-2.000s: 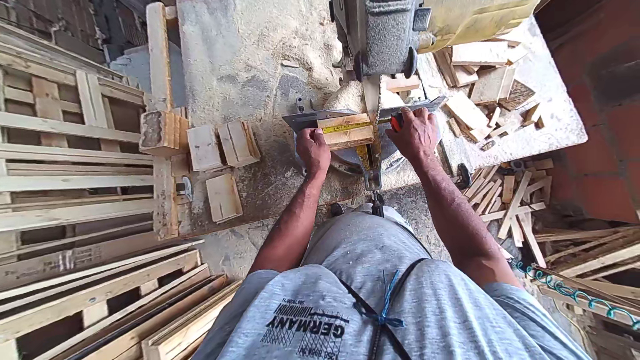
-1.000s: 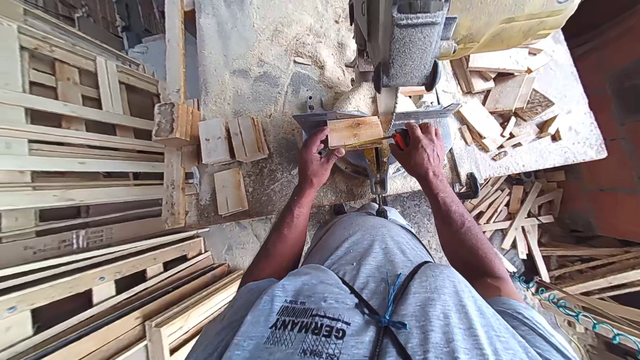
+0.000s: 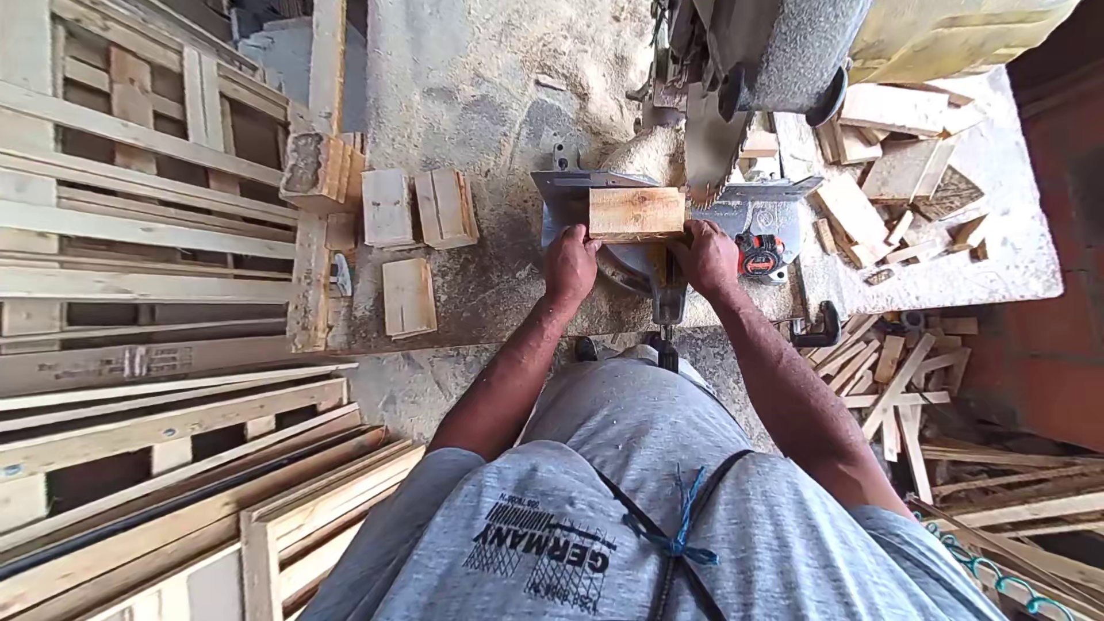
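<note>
A short wood block lies across the base of a miter saw, close to the metal fence. My left hand grips its left end, and my right hand grips its right end. The toothed saw blade is raised just behind and right of the block, below the grey saw housing. To the right of my right hand, a red and black tape measure rests on the saw base. Sawdust is heaped behind the fence.
Cut wood blocks lie on the dusty workbench at left, beside an upright-standing post end. Offcuts are piled at right. A black clamp sits at the bench's front edge. Pallets stand at far left.
The yellow tape blade seen across the wood two seconds ago is gone from it. My right hand has let go of the tape measure and now holds the block's right end.
</note>
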